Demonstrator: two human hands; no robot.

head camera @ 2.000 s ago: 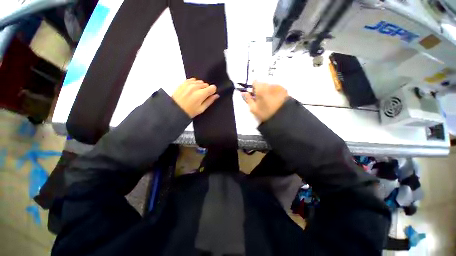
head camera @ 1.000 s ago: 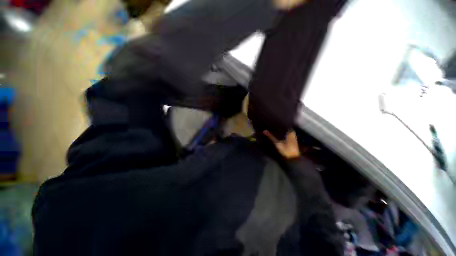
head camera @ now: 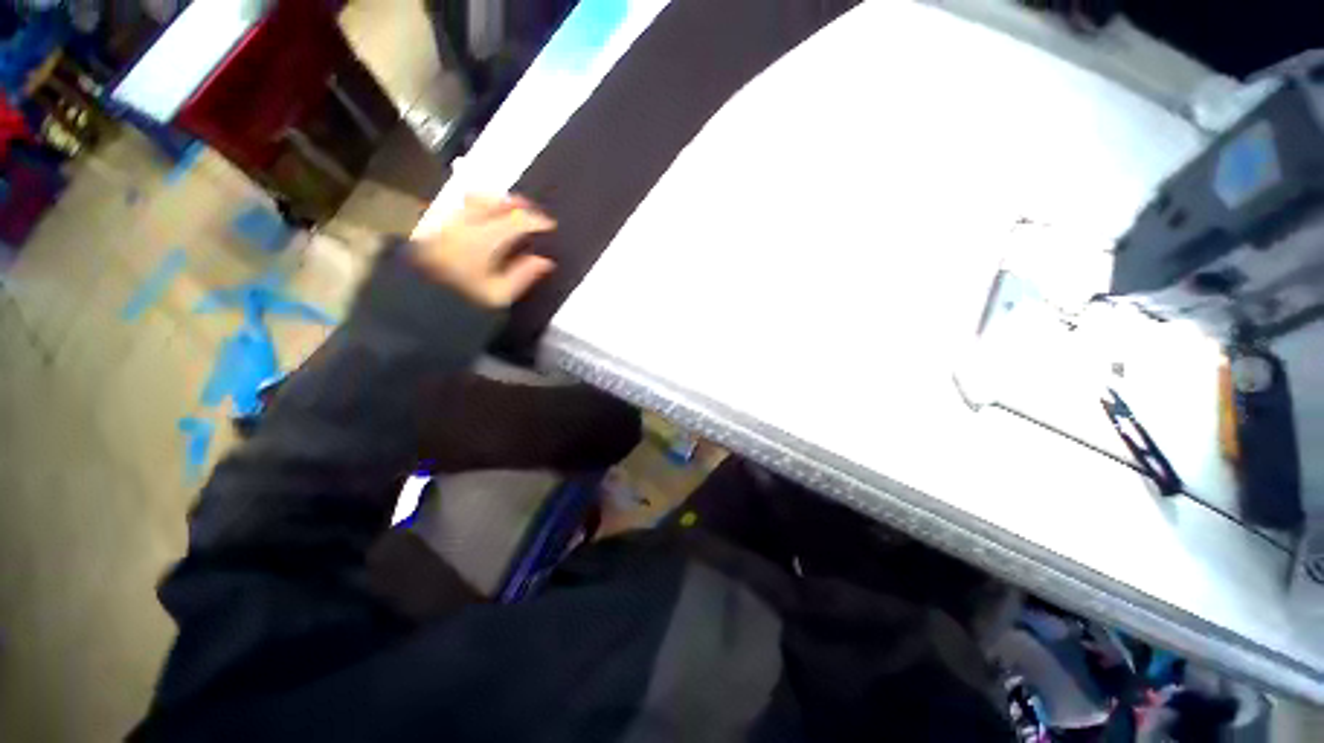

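Note:
A long dark fabric strip (head camera: 639, 138) lies along the left side of the white table and reaches its front edge. My left hand (head camera: 487, 250) is at the strip's left edge near the table's front corner, fingers bent and slightly apart; whether it grips the fabric cannot be told. More dark fabric (head camera: 530, 424) hangs below the table edge, by my sleeve. My right hand is not in view. Black thread snips (head camera: 1140, 440) lie on the table at the right, right of the needle plate (head camera: 1024, 327).
The sewing machine head (head camera: 1227, 196) stands at the right. A dark smartphone (head camera: 1263, 436) lies beside an orange-yellow strip (head camera: 1228, 411). The table's worn grey front edge (head camera: 813, 472) runs diagonally. Blue scraps (head camera: 250, 349) lie on the floor at left, near a red item (head camera: 276, 95).
The view has swung left and the middle fabric piece has left the tabletop. My left hand has come to the left strip. My right hand, lately at the table's front edge, has left view.

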